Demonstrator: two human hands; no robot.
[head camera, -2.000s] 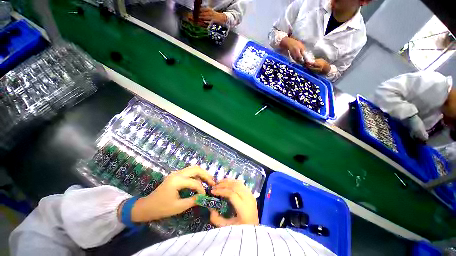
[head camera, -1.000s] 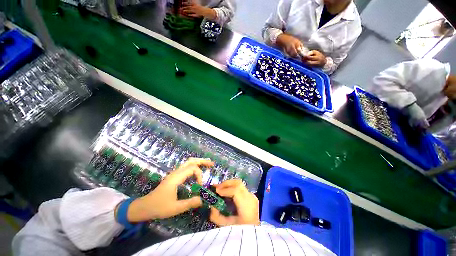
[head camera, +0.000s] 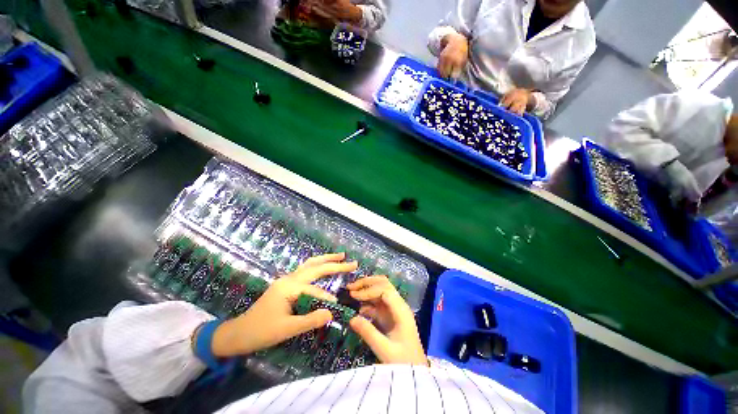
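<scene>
My left hand (head camera: 279, 314), with a blue band at the wrist, is over the clear blister tray (head camera: 212, 168) of green circuit boards (head camera: 188, 271). Its thumb and fingers are at the end of a green board (head camera: 314, 306). My right hand (head camera: 387, 319) grips a small black housing (head camera: 348, 298) between thumb and fingers, close beside that board. Whether board and housing touch is hard to tell.
A blue bin (head camera: 558, 356) with several black housings (head camera: 483, 346) stands at my right. Stacked clear trays (head camera: 77, 145) lie at left. Beyond runs a green conveyor belt (head camera: 307, 154) with scattered small parts. Across it, people in white coats work by blue parts bins (head camera: 477, 129).
The board between my hands has moved slightly left and lies lower over the tray. Parts on the belt have shifted left. The person across has parted their hands over the parts bin.
</scene>
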